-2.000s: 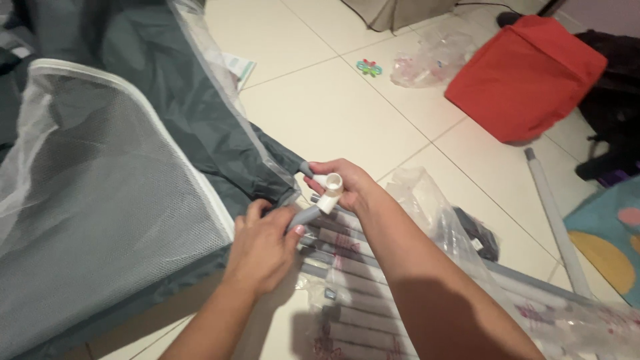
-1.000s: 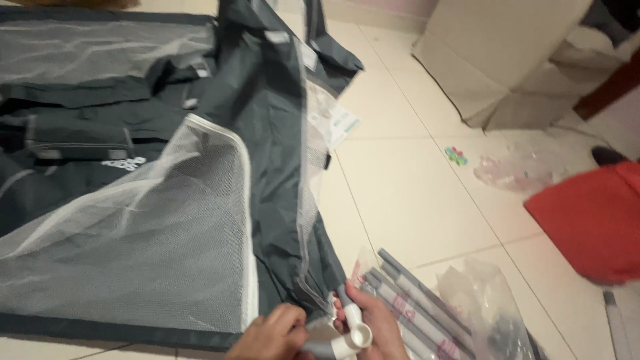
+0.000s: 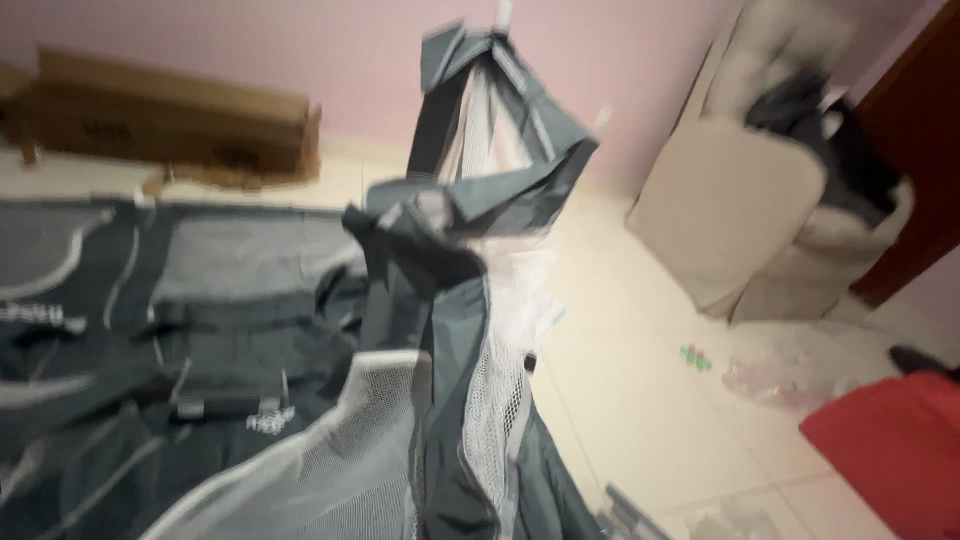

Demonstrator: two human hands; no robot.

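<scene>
Neither of my hands shows in the head view. Dark grey fabric with mesh panels (image 3: 352, 465) spreads over the left and lower middle, with white trim along a curved edge. One part of the fabric (image 3: 525, 187) stands raised in the middle, its straps meeting at a peak near a pale upright piece (image 3: 504, 15). White netting (image 3: 491, 427) hangs below it. At the bottom edge, the ends of grey tubes (image 3: 630, 514) are partly in view. The picture is blurred, and what holds the fabric up cannot be told.
A long cardboard box (image 3: 172, 120) lies by the pink wall. Beige covered furniture (image 3: 727, 217) stands at the right, dark cloth on it. On the tiled floor are a small colourful object (image 3: 696, 358), clear plastic wrapping (image 3: 780, 375) and a red fabric item (image 3: 892, 450).
The view has swung up towards the wall, and both hands and the white connector have left it. Part of the grey fabric now stands higher, drawn up into a peak.
</scene>
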